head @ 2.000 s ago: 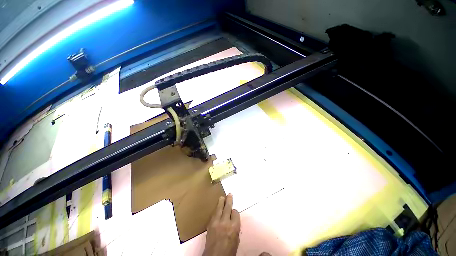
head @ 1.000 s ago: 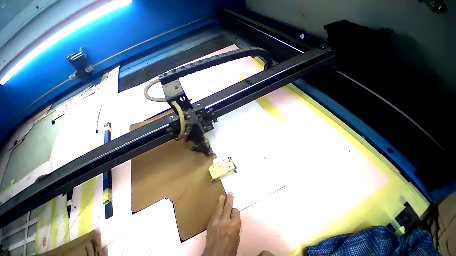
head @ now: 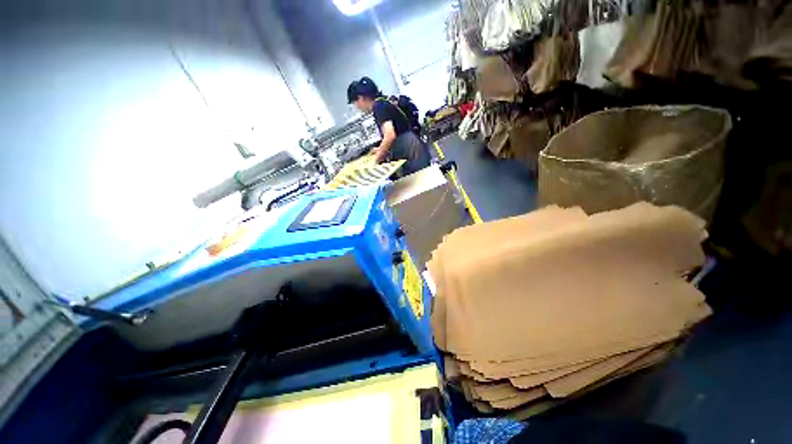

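Observation:
A stack of brown panels with loose, uneven edges lies just right of the blue machine. Part of the white bed with yellow tape along its edge shows at the bottom. The black gantry beam crosses the machine's opening at lower left. Neither of my hands is in the picture. The laser head, the panel on the bed and the small block are out of view.
A large brown sack-like bin stands behind the stack. Brown and white pieces hang at upper right. A person works farther back beside a cardboard box. Blue checked cloth shows at the bottom.
The view has swung right and up from the bed to the brown stack and the workshop. The hand that rested at the panel's edge has left the picture.

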